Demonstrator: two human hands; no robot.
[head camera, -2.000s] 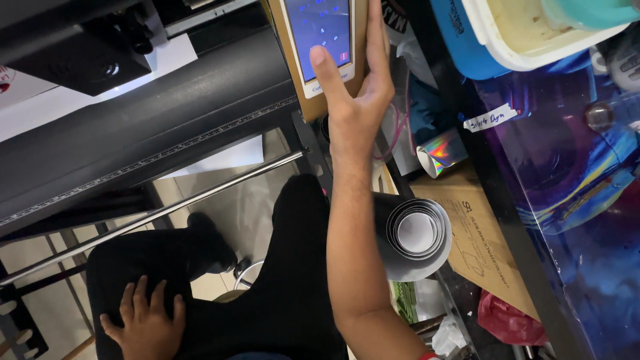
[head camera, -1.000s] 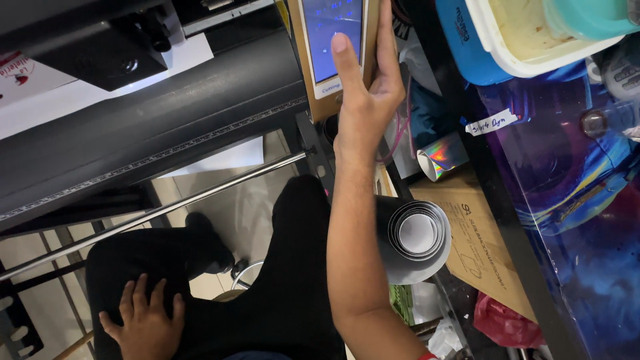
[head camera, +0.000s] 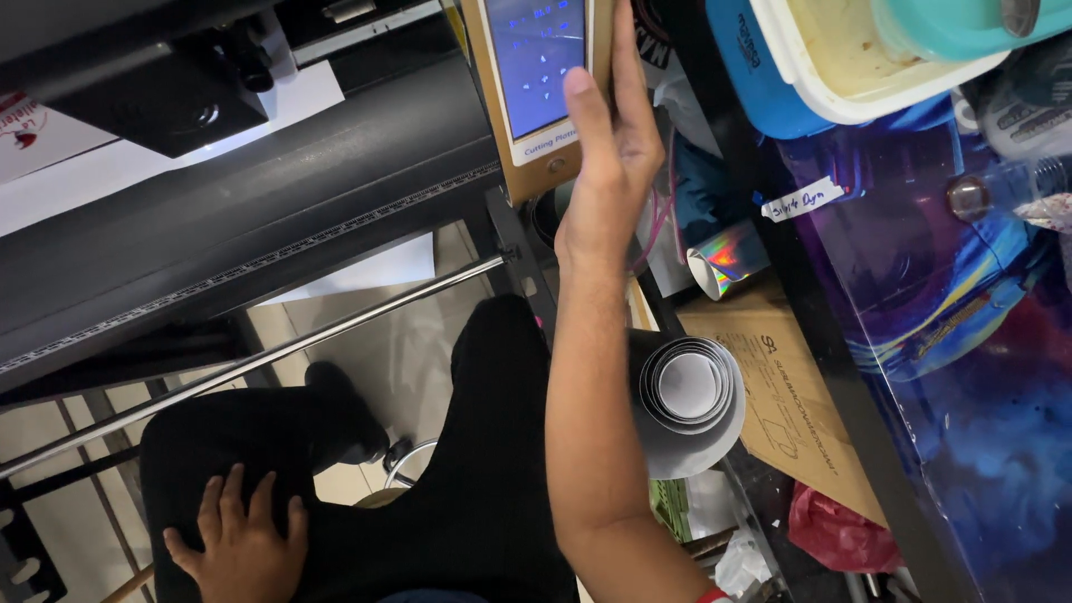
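My right hand (head camera: 615, 159) is at the control panel (head camera: 548, 167) of a cutting plotter, top centre. Its thumb lies over the right part of the lit blue touchscreen (head camera: 536, 67), beside small arrow symbols, while the fingers run along the panel's right side, partly hidden. At the lower left, my left hand (head camera: 243, 536) rests palm down and empty on my dark-trousered thigh, fingers spread. The plotter's black body (head camera: 335, 159) with a printed ruler strip stretches left of the panel. White sheet material (head camera: 314, 92) lies under its black carriage (head camera: 167, 92).
A metal bar (head camera: 335, 331) crosses above my legs. Right of my forearm stand a grey roll (head camera: 724, 419), a holographic roll (head camera: 733, 255), flat cardboard (head camera: 796, 410) and crumpled red plastic (head camera: 837, 532). A food container (head camera: 804, 92) sits on the glossy patterned table (head camera: 988, 435).
My right thumb has moved rightward across the touchscreen since two seconds ago, with the hand still at the panel. My left hand has stayed on the thigh.
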